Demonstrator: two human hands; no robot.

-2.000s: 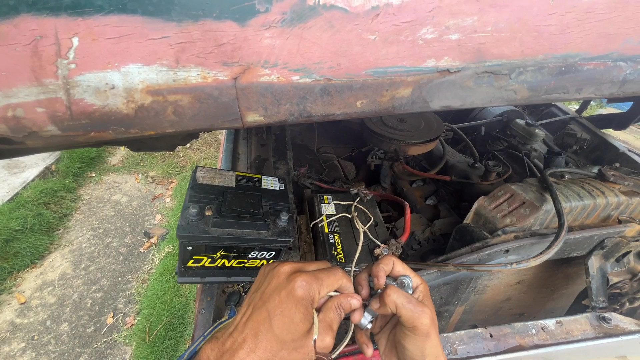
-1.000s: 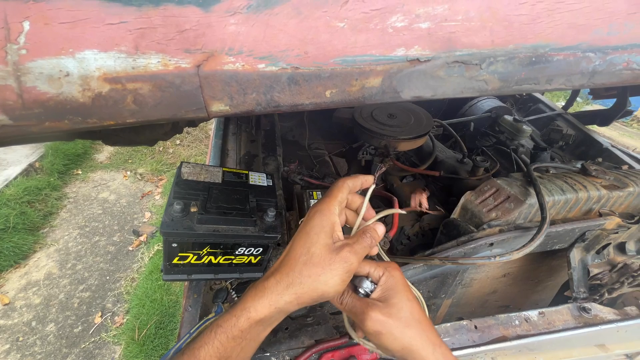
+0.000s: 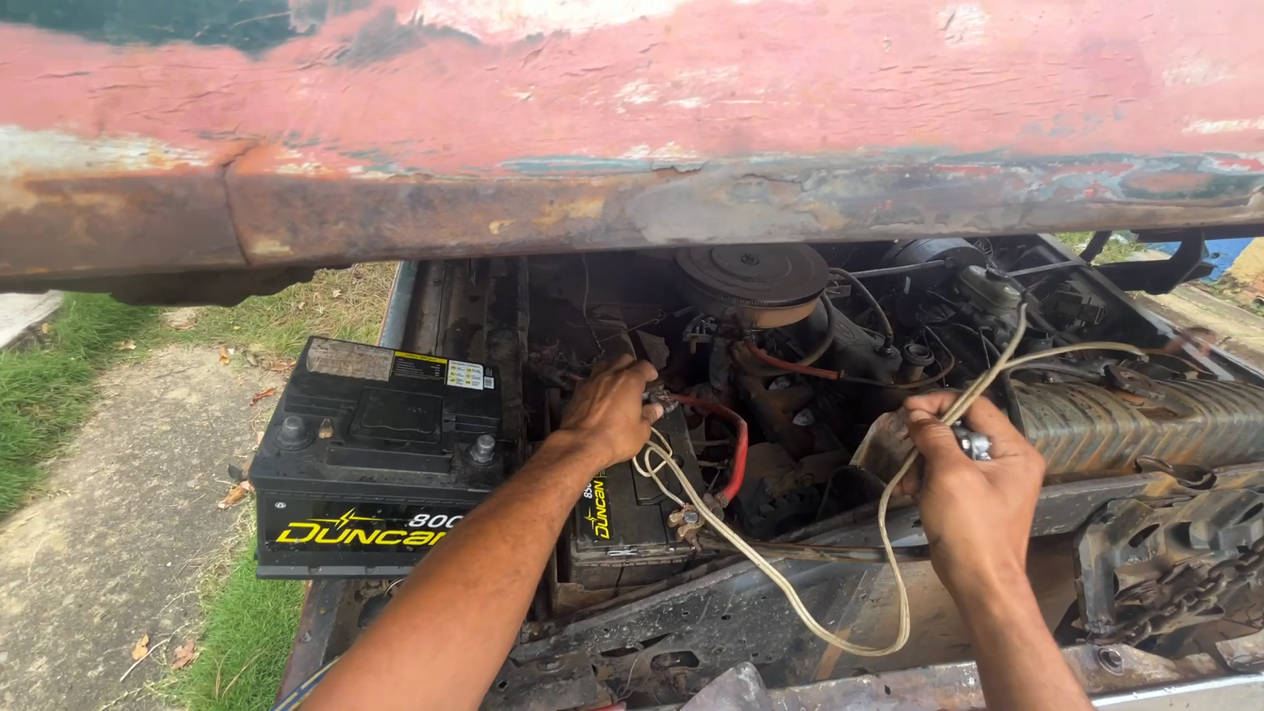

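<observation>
My left hand (image 3: 610, 410) reaches over the back end of the Duncan battery (image 3: 632, 533) that sits in the engine bay; its fingertips are at the rear terminal, and what they grip is partly hidden. My right hand (image 3: 973, 474), raised at the right, is closed on a pale two-strand electrical wire (image 3: 889, 573) and a shiny metal piece (image 3: 973, 441), perhaps a battery clamp. The wire hangs in a loop between the hands. A corroded terminal clamp (image 3: 685, 521) is at the front of that battery, near a red cable (image 3: 739, 449). Another Duncan battery (image 3: 385, 464) stands to the left.
A rusty, pink-painted hood (image 3: 632, 128) hangs low across the top. Behind the hands are a round air cleaner (image 3: 752, 278) and hoses. A ribbed metal cover (image 3: 1136, 420) lies at the right, a chain (image 3: 1175, 592) below it. Grass and a concrete path (image 3: 128, 444) are at the left.
The hands were close together with the wire and metal piece; now they are apart. My left hand has moved to the battery's back end, and my right hand has moved right with the wire.
</observation>
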